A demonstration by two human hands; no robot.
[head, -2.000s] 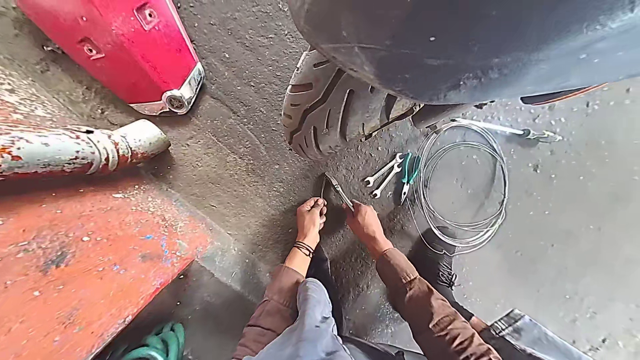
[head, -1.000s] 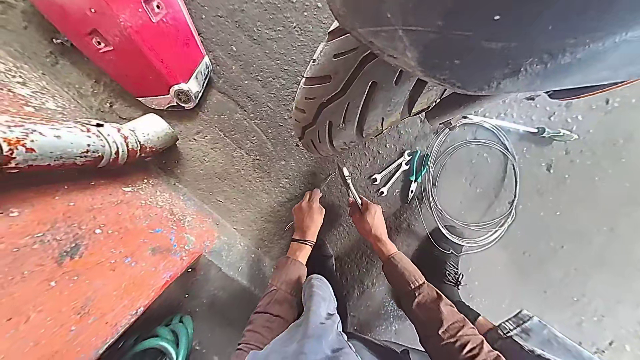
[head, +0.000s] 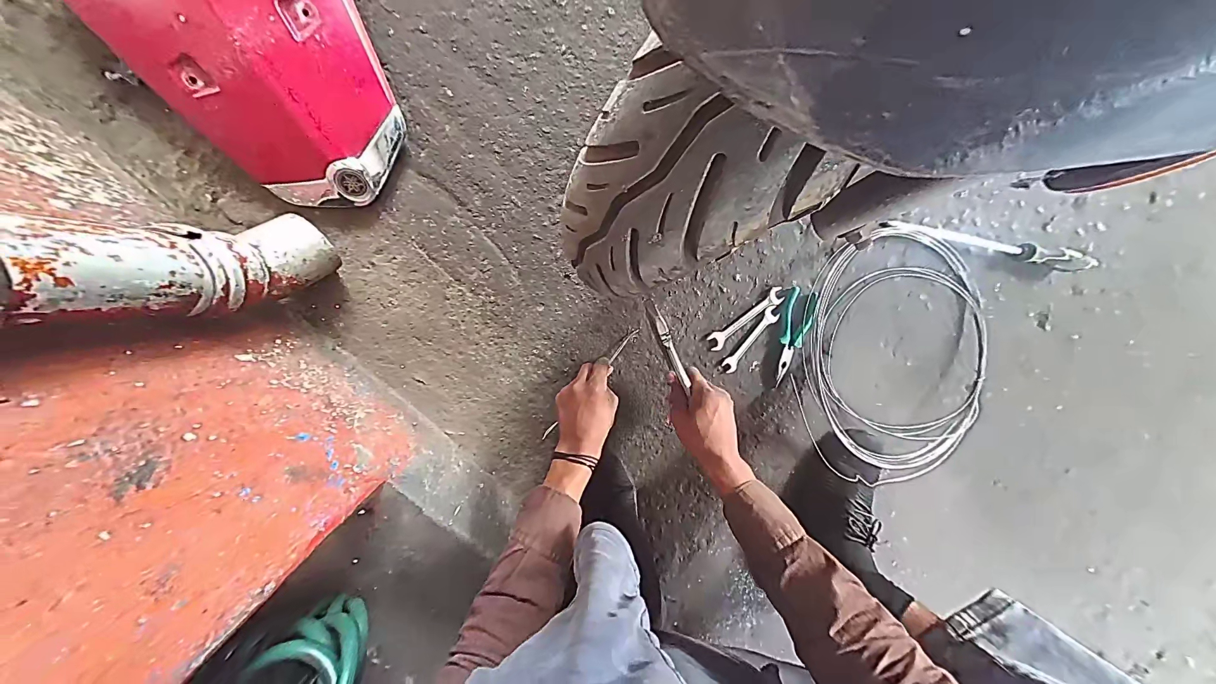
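My left hand point(head: 586, 408) is closed around a thin piece of wire point(head: 622, 346), whose end sticks out above the fingers and another bit below the hand. To its right my right hand point(head: 705, 416) grips a metal hand tool point(head: 670, 350), its tip pointing up toward the tire point(head: 674, 180); the tool's exact kind is not plain. On the ground to the right lie two open-end wrenches point(head: 744, 332), green-handled pliers point(head: 794, 328) and a coil of wire or cable point(head: 978, 380). Neither hand touches these.
A dark curved vehicle fender point(head: 912, 85) overhangs the tire. Beyond the coil lies a long tool point(head: 988, 242). At left are a red painted metal surface point(head: 171, 465), a rusty pipe point(head: 142, 266) and a red panel point(head: 275, 85). A green hose point(head: 323, 646) is at lower left.
Two seconds ago the tool's tip was close to the wire at my left hand; now the two are apart. Both hands still hold their things.
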